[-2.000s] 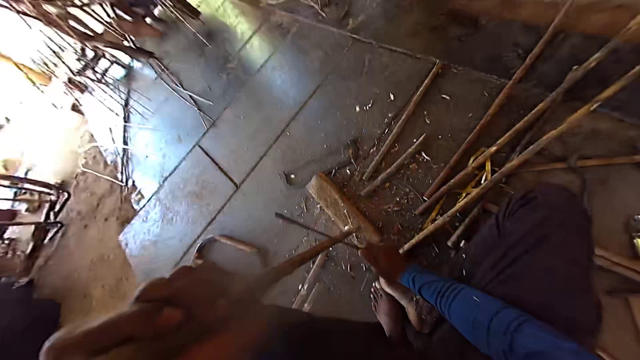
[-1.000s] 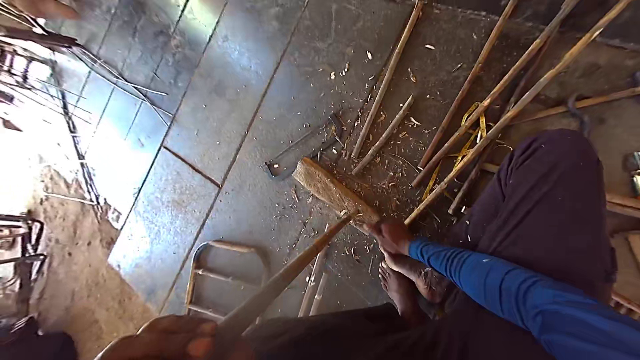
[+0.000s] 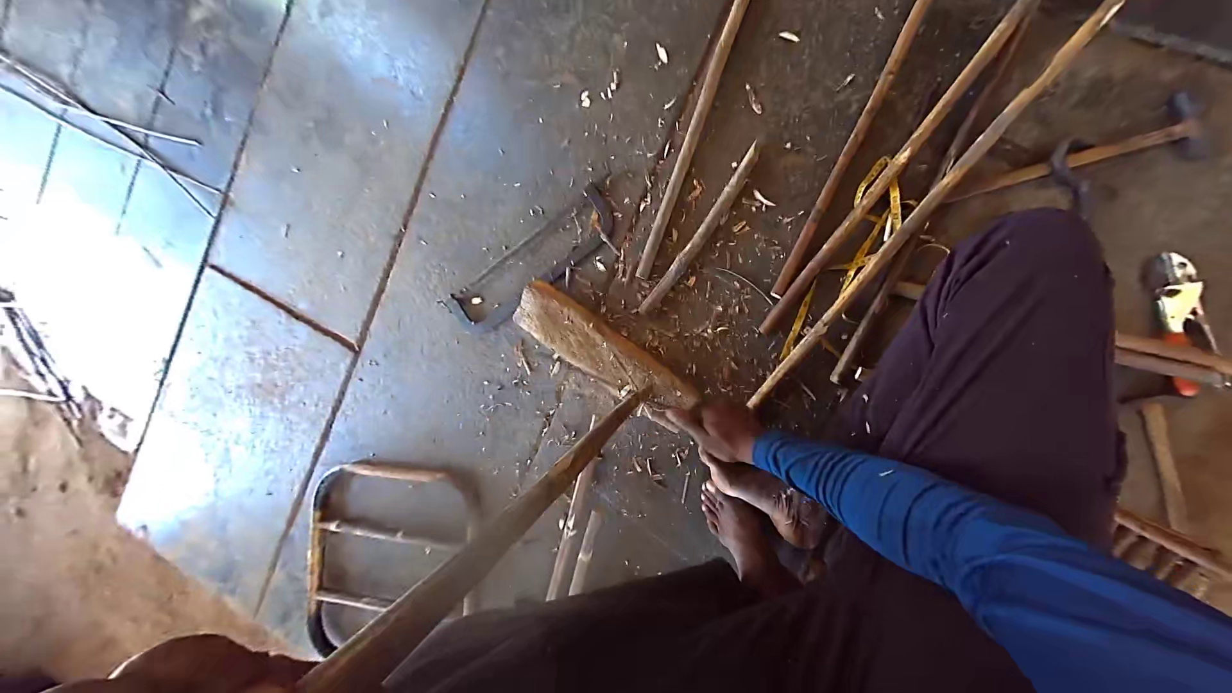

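Observation:
My left hand (image 3: 207, 664), partly cut off at the lower left edge, is closed around a long wooden stick (image 3: 481, 553). The stick slants up to the right, its thin tip over the side of a thick, flat wooden block (image 3: 587, 337). My right hand (image 3: 722, 428), below a blue sleeve, is at the block's lower right end, close to the stick's tip. Its fingers are partly hidden, and whether it grips the block or a tool cannot be told. Behind the block's upper left end, a hacksaw (image 3: 491, 313) lies on the floor.
Wood shavings surround the block and my bare feet (image 3: 746, 520). Several poles (image 3: 866, 154) lie upper right with a yellow measuring tape (image 3: 871, 241). A hammer (image 3: 1088, 159) and pliers (image 3: 1176, 298) lie beyond my knee. A bent frame with rungs (image 3: 390, 529) lies lower left.
Two seconds ago a thin dark blade-like piece showed across the block beside my right hand; it is not visible now. My left hand has moved lower, toward the image edge, still holding the stick.

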